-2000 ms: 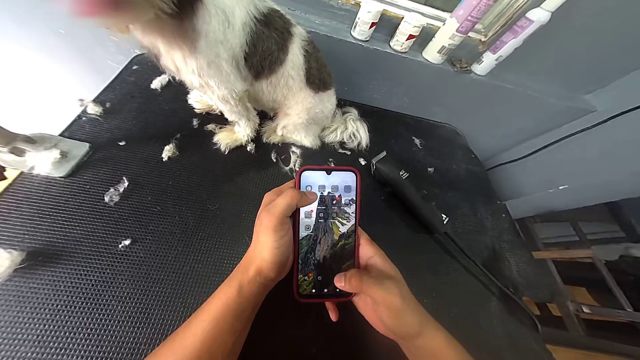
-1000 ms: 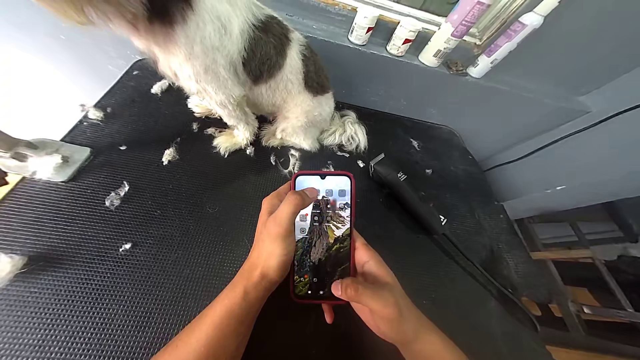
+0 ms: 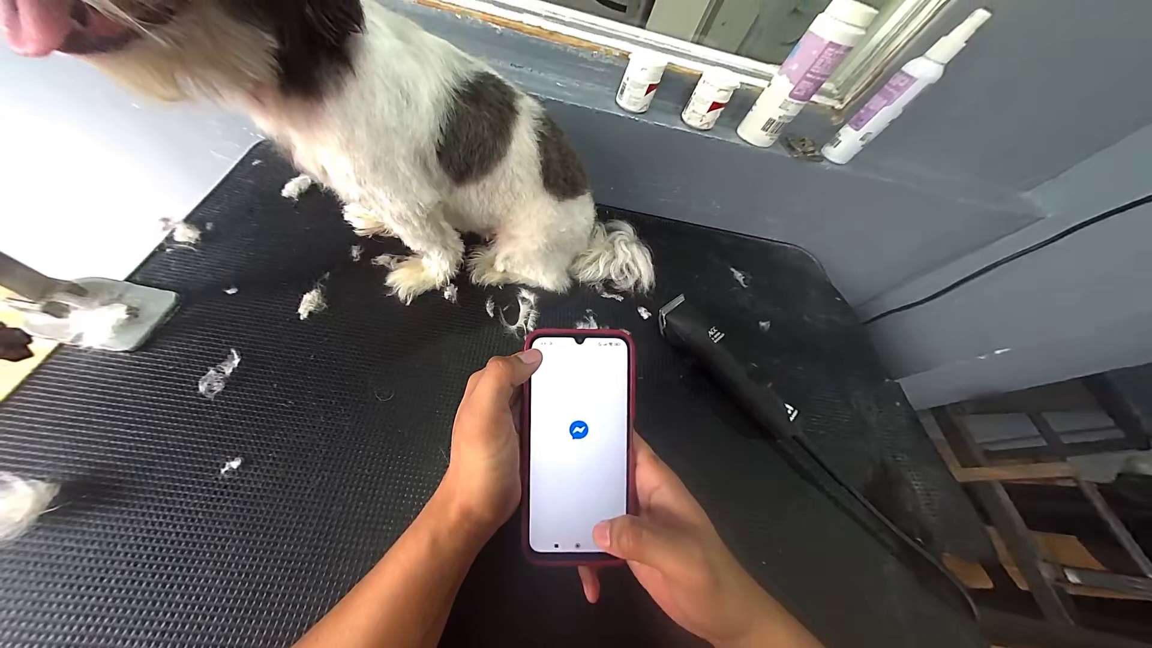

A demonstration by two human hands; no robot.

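A smartphone in a dark red case (image 3: 579, 477) is held upright in both hands, its screen white with a small blue icon in the middle. My left hand (image 3: 490, 432) grips its left edge, the thumb at the upper left corner. My right hand (image 3: 670, 531) holds the lower right side, thumb over the bottom of the screen and a fingertip showing below the case. Beyond the phone a white dog with dark patches (image 3: 504, 153) sits on the black ribbed table mat (image 3: 270, 468). Right of the phone lies a black corded hair clipper (image 3: 729, 360).
Tufts of cut fur (image 3: 219, 373) are scattered over the mat. A metal clamp plate (image 3: 135, 315) sits at the left edge. Several white bottles, one with a purple label (image 3: 805, 67), stand on the ledge behind. The clipper's cord (image 3: 886, 522) runs toward the lower right.
The phone's screen has gone from a picture background with icons to white with one blue icon. My left thumb has moved off the icons to the screen's upper left edge.
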